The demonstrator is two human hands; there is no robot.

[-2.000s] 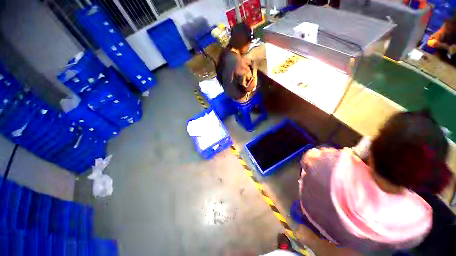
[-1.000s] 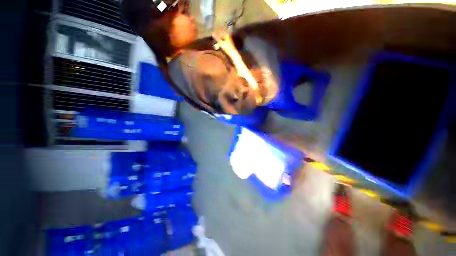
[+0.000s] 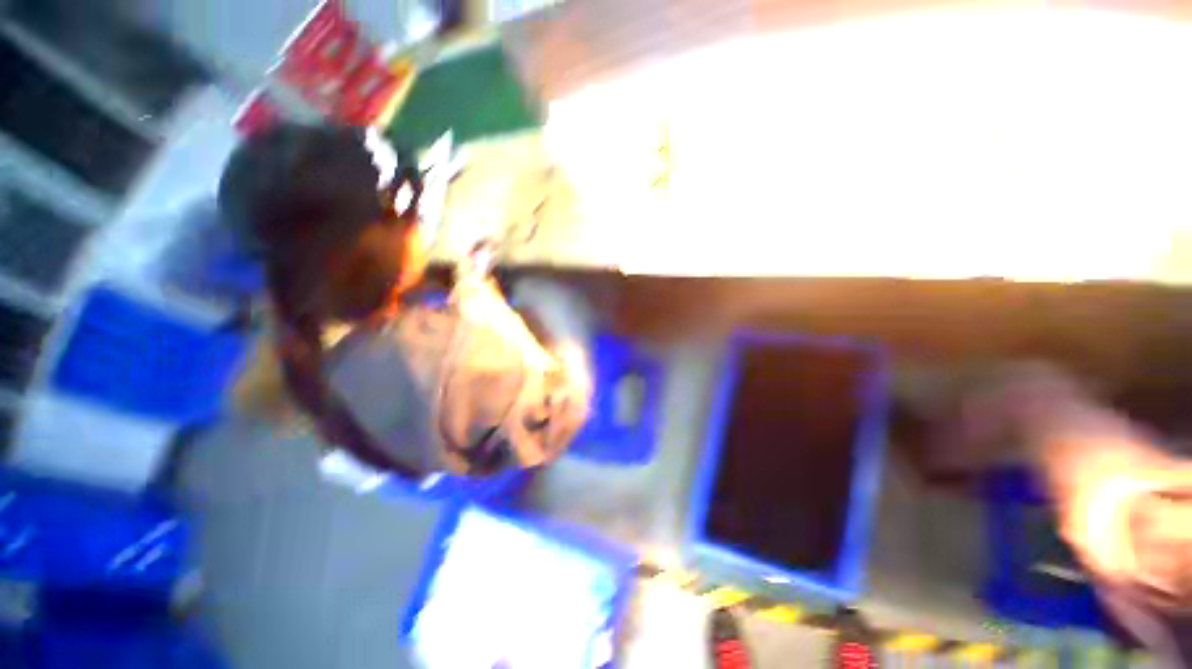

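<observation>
Neither of my hands is in view. Nearest in front of me on the floor is an open blue crate (image 3: 712, 451) with a dark inside. A second blue crate (image 3: 425, 595), with a bright white liner or bag (image 3: 516, 595) in it, stands to its lower left. Both are blurred, and I cannot tell what they hold beyond that. My shoes (image 3: 791, 643), with red on them, show at the bottom edge.
A person (image 3: 458, 379) sits on a blue stool (image 3: 625, 405) at a tan bench (image 3: 503, 196) with a brightly lit stretch. A blurred person in pink (image 3: 1124, 503) is at the right edge. Yellow-black tape (image 3: 771, 610) crosses the floor. Blue crates (image 3: 98, 542) are at the left.
The view has swung and come closer to the seated person and the crates. The dark-inside crate now shows nearer the middle, and the lit bench fills the top right. No hand of mine has appeared.
</observation>
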